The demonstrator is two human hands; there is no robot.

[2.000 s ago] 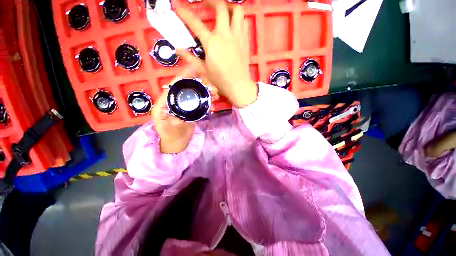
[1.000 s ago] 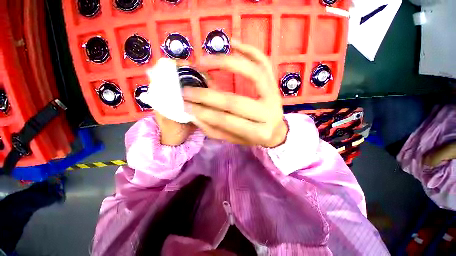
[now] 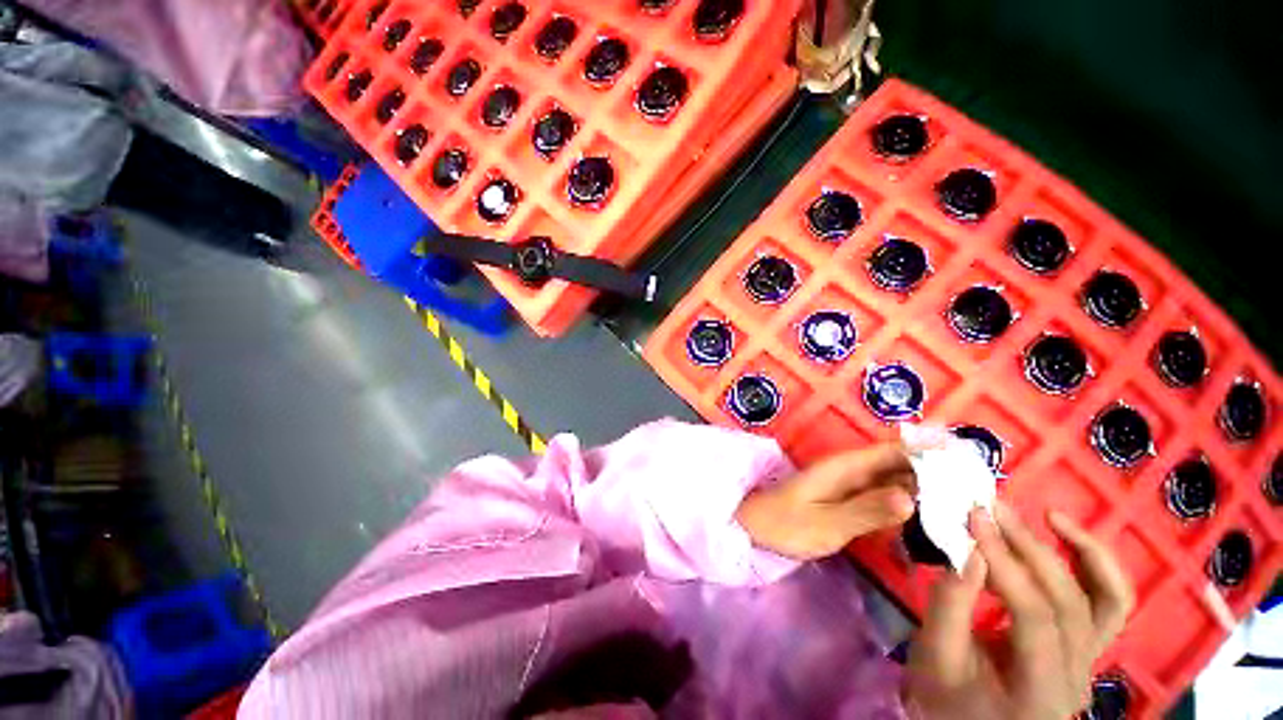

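Observation:
The red-orange foam tray [image 3: 844,414] holds round dark smartwatch bodies [image 3: 981,312] in square pockets; two near my hands show pale centres. My left hand [image 3: 830,509] is at the tray's front edge, its fingers around a dark smartwatch body [image 3: 922,543] mostly hidden under the white wiping cloth [image 3: 951,492]. My right hand [image 3: 1024,619] has its fingertips on the cloth's lower right side, other fingers spread. Another watch body [image 3: 981,447] shows partly behind the cloth.
Stacked red-orange trays [image 3: 704,155] with watch bodies stand at the upper left. A black strapped watch [image 3: 538,259] lies across their corner. A blue crate [image 3: 387,232] is beneath. White paper [image 3: 1245,672] lies at the far right. A pink-sleeved person is at the upper left.
The view has turned left, bringing the tray stack and floor into full sight. Both hands are now lower right in view, still together at the cloth.

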